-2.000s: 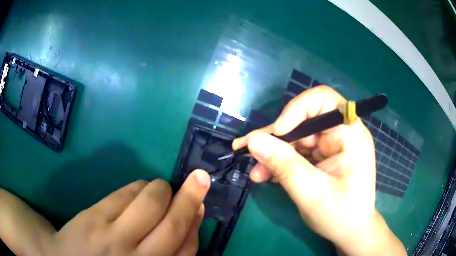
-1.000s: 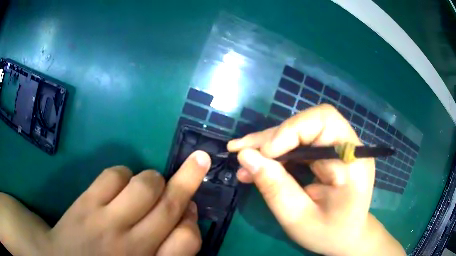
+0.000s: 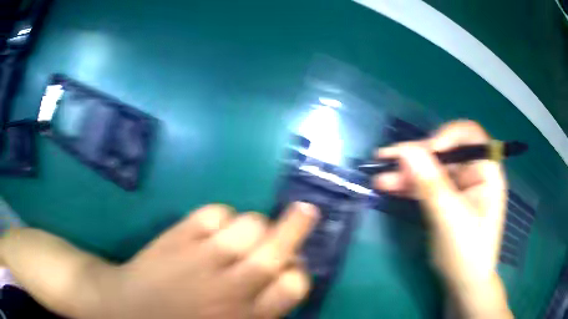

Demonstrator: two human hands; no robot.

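The frame is blurred. A black housing (image 3: pixel 327 227) lies under my left hand (image 3: pixel 230 268), whose index fingertip rests on it; the other fingers are curled at its left side. A bright glare runs along the housing's top edge. My right hand (image 3: pixel 451 180) holds the dark tweezers (image 3: pixel 464 154) with a yellow band near their back end. Their tip is just above the housing's top right corner; whether it carries a pad cannot be told. The liner sheet (image 3: pixel 342 81) with black pads lies behind the housing and partly under my right hand.
Another black housing (image 3: pixel 103 131) lies on the green mat (image 3: pixel 218 81) at the left. More dark parts (image 3: pixel 17 149) show at the far left edge. A white strip (image 3: pixel 461 43) curves across the top right. A dark object sits at the lower right corner.
The view has shifted, so the loose housing appears further right and more dark parts show at left. My right hand and the tweezers have lifted out of the housing's recess, up and right.
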